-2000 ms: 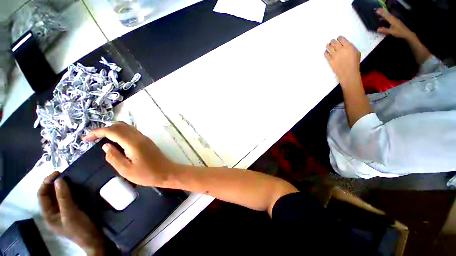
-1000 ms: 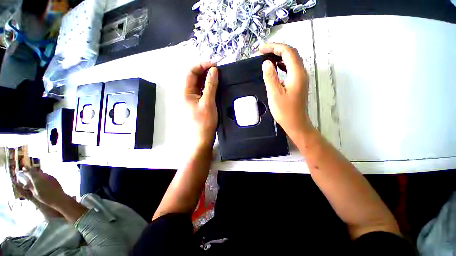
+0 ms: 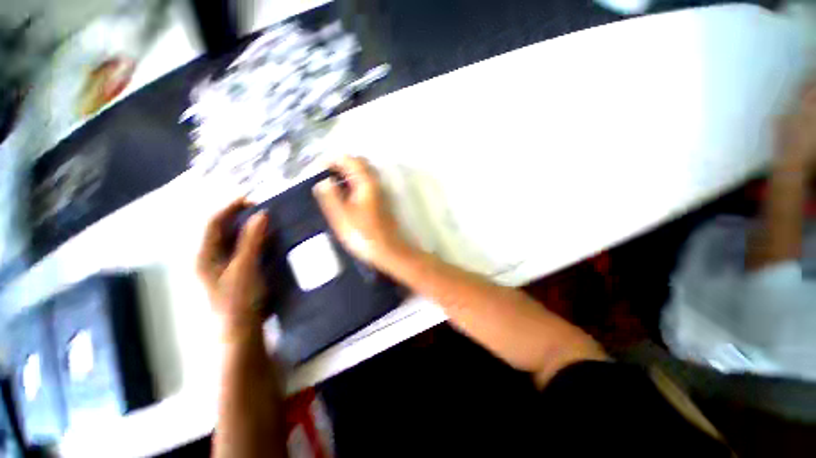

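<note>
A black box with its insert tray [image 3: 309,309] lies at the table's front edge in front of me. A small white earbud charging case [image 3: 314,261] sits in its cut-out. My left hand [image 3: 234,268] holds the left side of the box, thumb on the edge. My right hand [image 3: 360,215] grips its upper right side, fingertips at the far corner. The view is blurred, so the box's inside edges are hard to tell.
A heap of white cables [image 3: 268,103] lies just beyond the box. Black boxes with white cases [image 3: 112,344] stand at the left. A clear plastic package [image 3: 67,183] lies on the black strip. Another person's arm [image 3: 787,197] shows at the right edge.
The camera has turned right again after facing the left boxes a second ago, so the scene is shifted and tilted. Both hands keep the same hold on the box.
</note>
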